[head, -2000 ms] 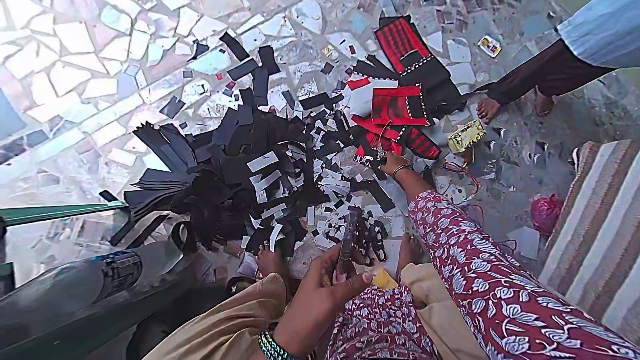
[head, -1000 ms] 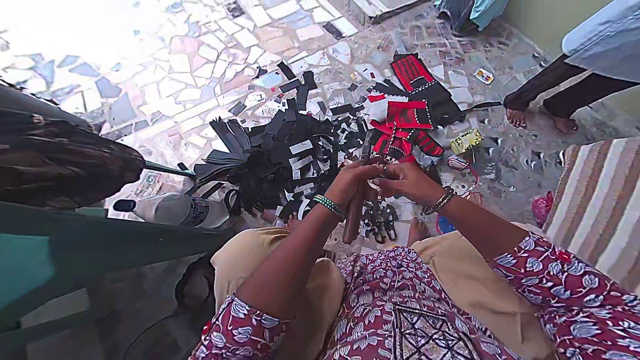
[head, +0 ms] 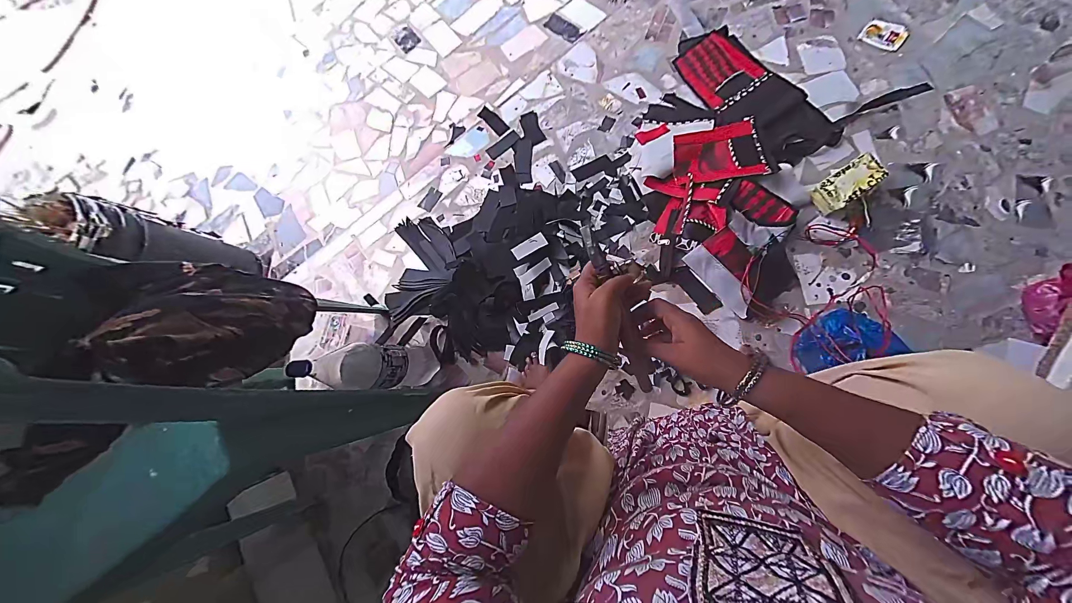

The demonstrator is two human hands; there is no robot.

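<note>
My left hand [head: 605, 308], with a green beaded bangle, is closed around a small dark item [head: 596, 255] too blurred to name, with a dark strip-like piece hanging below the fingers. Close beside it on the right, my right hand [head: 680, 337] has its fingers curled; whether anything is between them cannot be told. Ahead of the hands lies a heap of black fabric strips [head: 481, 276] mixed with small white and black cut pieces [head: 529, 245]. Red and black fabric pieces [head: 722, 155] with black-and-white trim lie to the right of the heap.
A plastic bottle [head: 360, 366] lies left of my knees by a green frame [head: 209, 402]. A dark bundle [head: 201, 322] rests on that frame. Red cord [head: 875, 306], a blue plastic bag [head: 846, 337], a yellow packet [head: 848, 182] and a pink bag [head: 1045, 303] are on the mosaic floor at the right.
Two seconds ago my right hand was at the red fabric; it is now back beside my left hand. The view has shifted, and the person standing at the right is out of sight.
</note>
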